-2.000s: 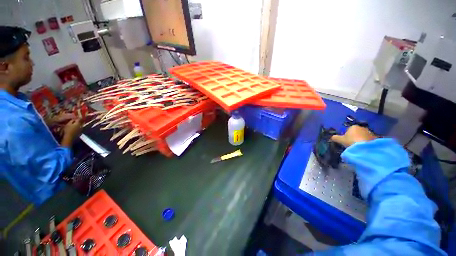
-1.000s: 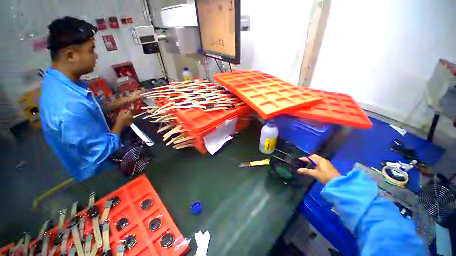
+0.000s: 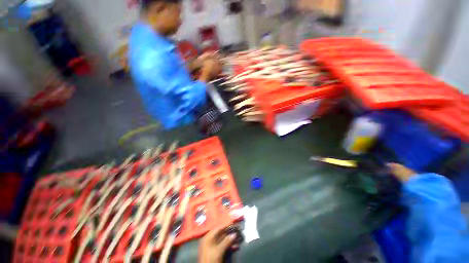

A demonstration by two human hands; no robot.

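The picture is blurred. My right hand (image 3: 402,173) is at the right beside a black device (image 3: 373,181) on the mat's right part; its fingers touch or hold it, which I cannot tell. My left hand (image 3: 215,245) is at the bottom centre with its fingers around a dark round watch head (image 3: 234,232), by the near corner of an orange-red watch tray (image 3: 226,206). A white wipe (image 3: 250,224) lies just right of it. The tray holds dark watch heads in pockets and strapped watches with beige bands.
A blue cap (image 3: 256,183) and a yellow-handled knife (image 3: 337,162) lie on the green mat (image 3: 288,200). A bottle (image 3: 362,135) stands behind the knife. Stacked trays with straps (image 3: 295,97) and more orange trays (image 3: 380,77) are at the back. A person in blue (image 3: 159,72) works at the far side.
The view has swung left, showing more of the watch tray. The black device went from the blue side table to the green mat with my right hand. My left hand has come into view.
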